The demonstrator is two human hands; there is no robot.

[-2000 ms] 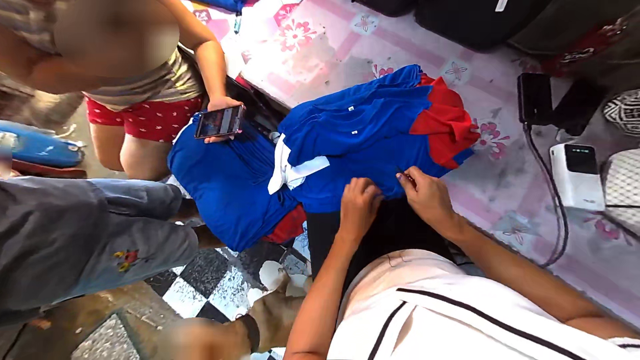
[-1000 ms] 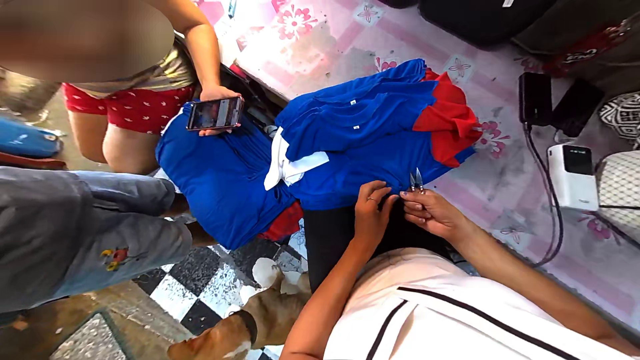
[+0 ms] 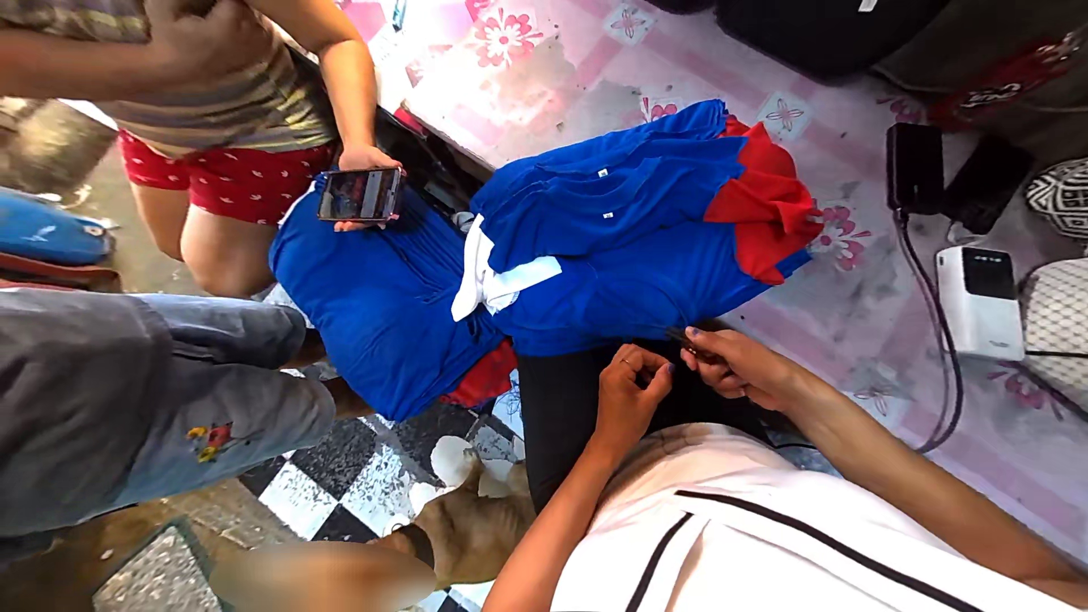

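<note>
A blue garment [image 3: 612,255] with a red part [image 3: 759,200] and a white piece [image 3: 501,280] lies over the table edge and my lap. My left hand [image 3: 633,387], a ring on one finger, is closed near the garment's lower edge; whether it pinches anything is too small to tell. Just right of it, my right hand [image 3: 731,365] holds small dark-tipped scissors or thread snips [image 3: 680,337], their tips at the blue cloth's edge. More blue cloth [image 3: 374,289] hangs to the left.
A person beside the table holds a phone [image 3: 361,195]; another in grey trousers [image 3: 212,408] stands at left. A dog [image 3: 467,523] is on the checkered floor. On the flowered tablecloth [image 3: 867,340] are a white power bank [image 3: 980,303], black device [image 3: 915,167], cable and black bag [image 3: 824,34].
The snips, pointing up from my right hand a second ago, now point left toward the cloth's edge. My left hand has closed up more. The garment has stayed in place.
</note>
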